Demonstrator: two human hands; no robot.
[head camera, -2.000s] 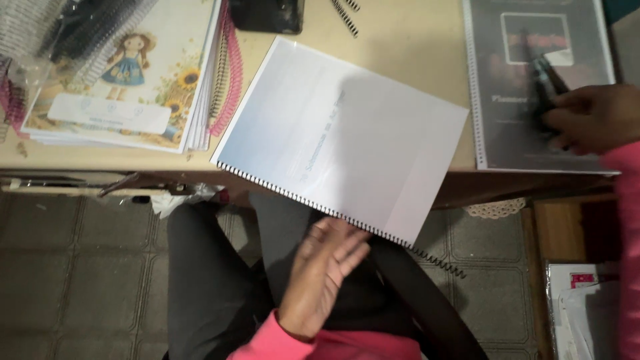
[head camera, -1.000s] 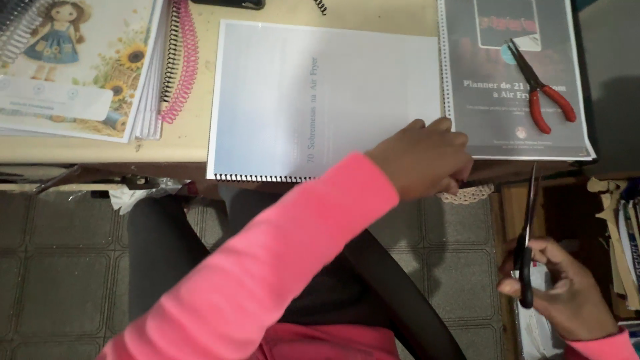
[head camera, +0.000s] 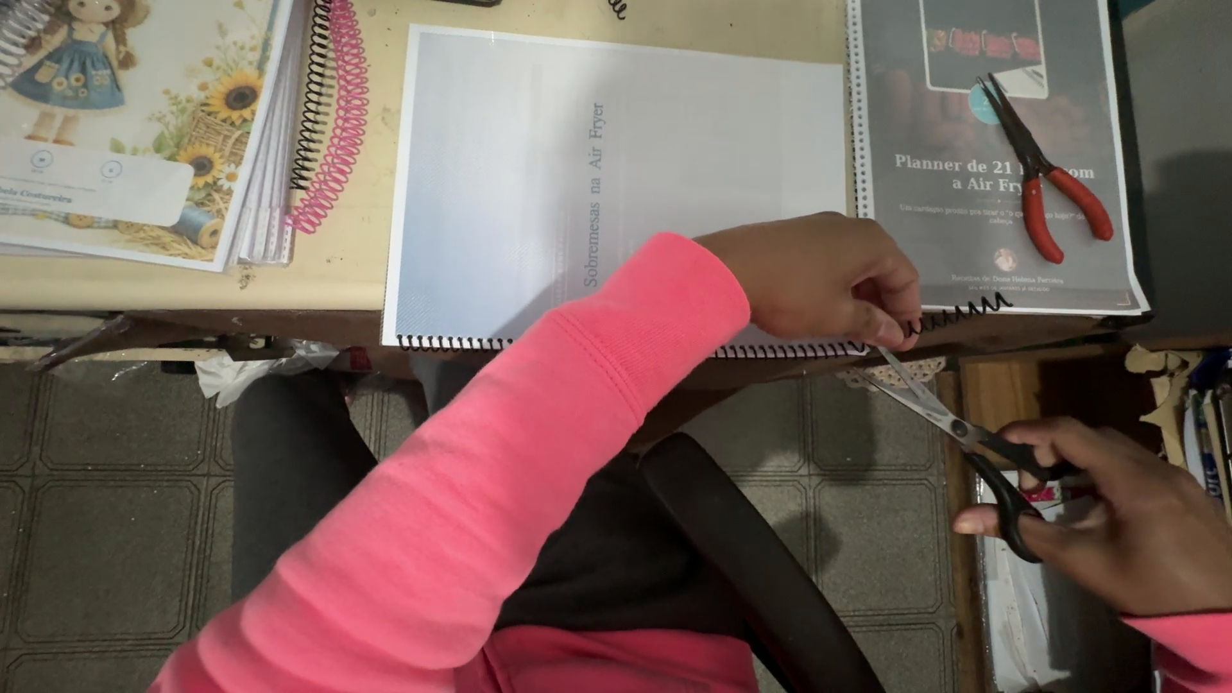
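My left hand (head camera: 837, 279) pinches the black plastic spiral coil (head camera: 962, 313) where it runs past the corner of a bound booklet (head camera: 500, 183). The booklet lies at the table edge with the coil threaded along its near side, partly behind my pink sleeve. In my right hand (head camera: 1107, 500) is a pair of scissors (head camera: 958, 428) with black handles, its blades a little apart and their tips just below my left fingertips. Red-handled long-nose pliers (head camera: 1035, 173) rest on a grey-covered spiral booklet (head camera: 905, 231) at the right.
A stack of booklets with a doll cover (head camera: 125, 125) lies at the left, beside black (head camera: 313, 96) and pink (head camera: 342, 125) spiral coils. A short coil piece (head camera: 616, 8) lies at the back. Below the table are a black chair arm (head camera: 751, 558) and papers at the lower right.
Two seconds ago my right hand was over the grey booklet; it now holds scissors near the coil. The white booklet has been turned straighter, and my left hand has moved right to its corner.
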